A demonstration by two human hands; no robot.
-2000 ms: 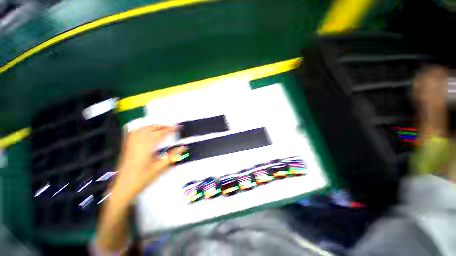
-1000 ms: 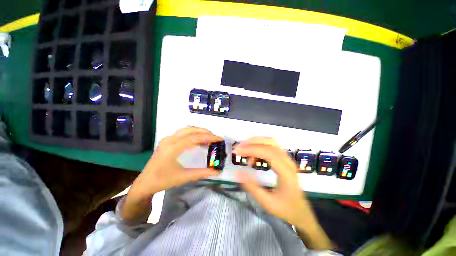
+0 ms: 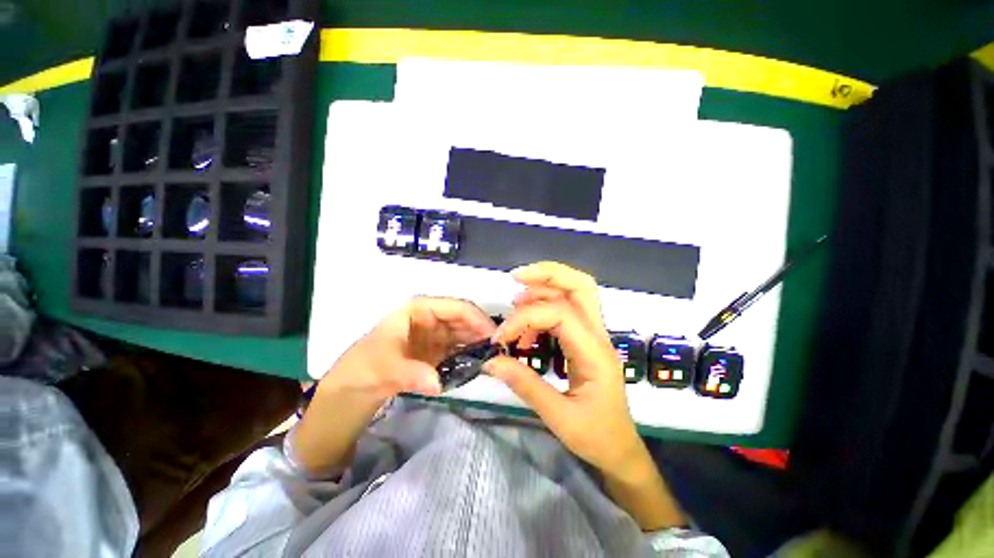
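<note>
My left hand [image 3: 409,347] holds a smartwatch unit [image 3: 467,364] tilted between thumb and fingers, above the near edge of the white mat. My right hand [image 3: 564,354] has its thumb and fingertips at the right end of that same unit. A row of lit smartwatch units [image 3: 671,362] lies along the near side of the mat, partly hidden behind my right hand. Two more units [image 3: 439,233] stand on the left end of the long black strip [image 3: 589,256]. A shorter black strip [image 3: 523,183] lies above it.
A black compartment tray [image 3: 289,218] stands on the left, some pockets holding shiny dark pieces. A slim black pen [image 3: 752,302] lies at the mat's right. Dark stacked trays [image 3: 888,294] stand on the right. Yellow tape [image 3: 545,49] runs behind the white mat [image 3: 763,185]. Another person's sleeve [image 3: 55,469] shows lower left.
The held unit has turned from lit face up to a tilted, dark view. My right fingers have moved from the row onto it. The view has shifted slightly.
</note>
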